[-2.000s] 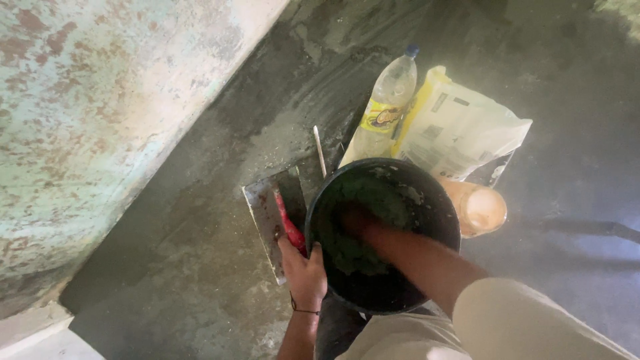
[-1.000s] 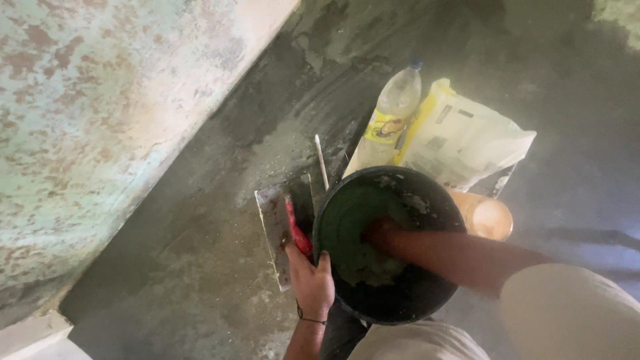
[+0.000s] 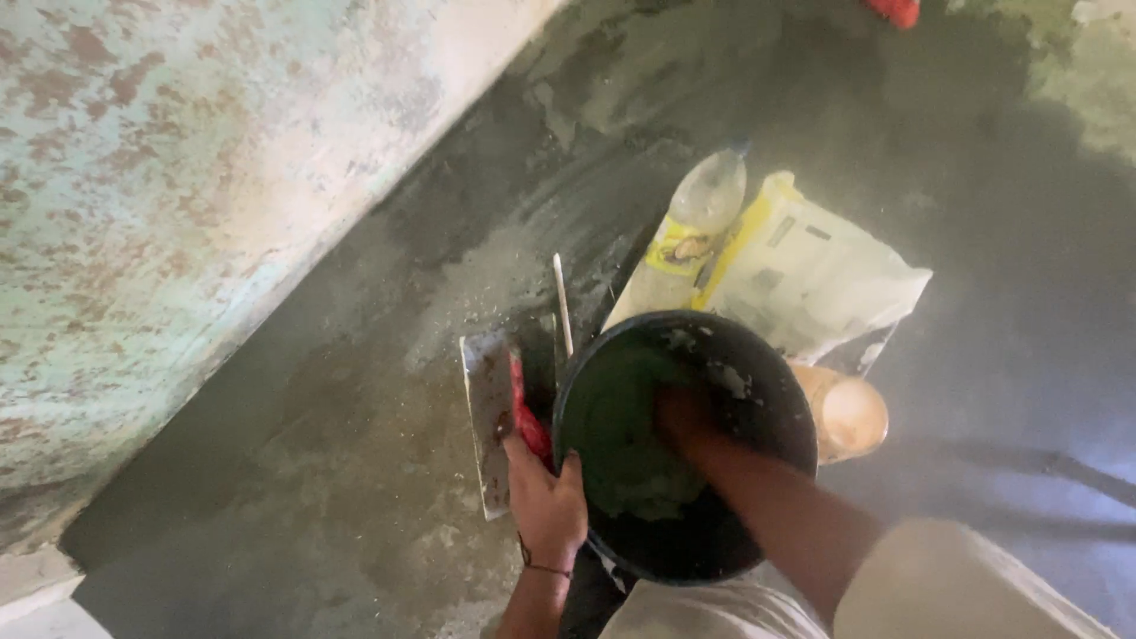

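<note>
A black bucket (image 3: 683, 559) with wet greenish-grey mix (image 3: 621, 444) inside stands between my legs and a white-and-yellow bag. My right hand (image 3: 688, 413) reaches down into the bucket; its fingers are dark and blurred, so what they hold cannot be told. My left hand (image 3: 548, 501) is at the bucket's left rim, thumb on the rim, with its fingers at the red handle (image 3: 531, 426) of a flat steel trowel (image 3: 488, 426). Whether the fingers grip the handle or the bucket's side is unclear. A thin pale stick (image 3: 563, 302) leans or lies just beyond the trowel.
Beyond the bucket lie a clear plastic bottle (image 3: 708, 195) with a yellow label and the plastic bag (image 3: 816, 275). An orange-brown container (image 3: 852, 417) is at its right. A peeling painted wall (image 3: 177, 177) rises on the left; a red object (image 3: 895, 11) shows at the top edge.
My right hand has shifted about inside the bucket, staying low in the mix. The left hand has stayed at the rim beside the red handle.
</note>
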